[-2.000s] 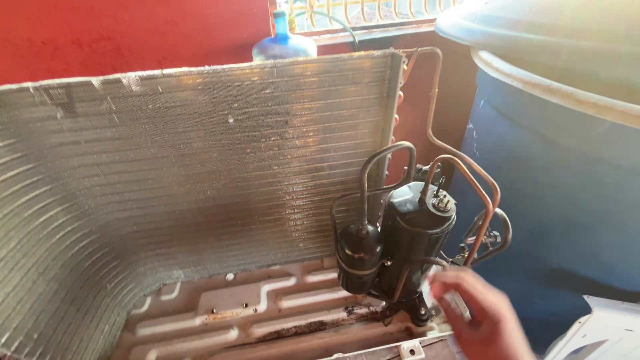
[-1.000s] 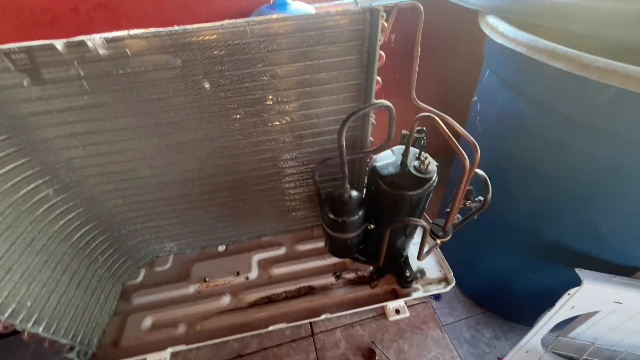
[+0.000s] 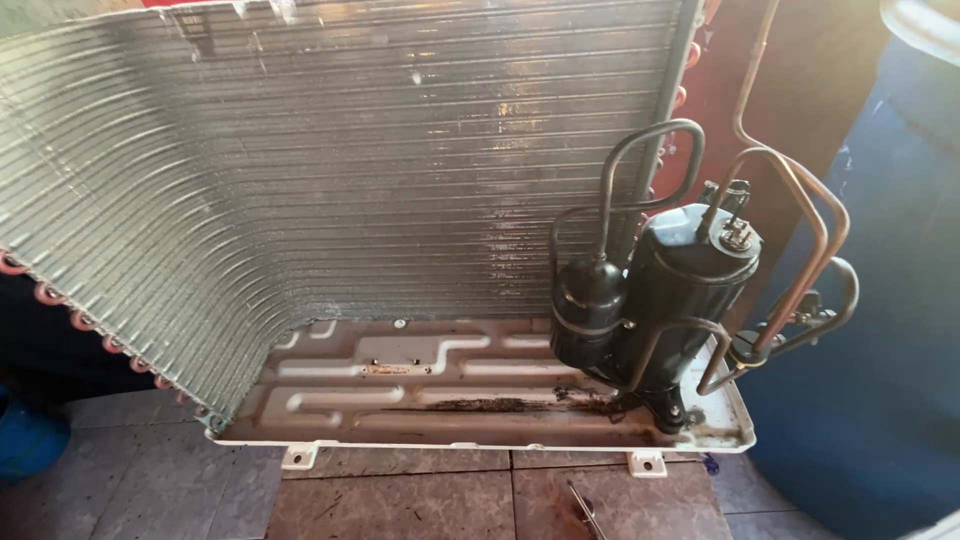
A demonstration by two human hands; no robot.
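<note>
Neither of my hands shows in the head view now. A black cylindrical compressor stands, leaning slightly, on the right end of a metal base pan. Its smaller black accumulator is strapped to its left side. Bent copper pipes rise from the compressor and loop to its right, by a valve. Behind them a finned condenser coil curves along the back and left of the pan. Dark grime streaks the pan in front of the accumulator.
A large blue barrel stands at the right. A thin metal tool lies on the brown tiled surface in front of the pan. Part of a blue container shows at the left edge, beside grey floor tiles.
A hand beside the compressor's lower right two seconds ago is out of view. The view has tilted down, bringing in more of the tiles and the thin tool.
</note>
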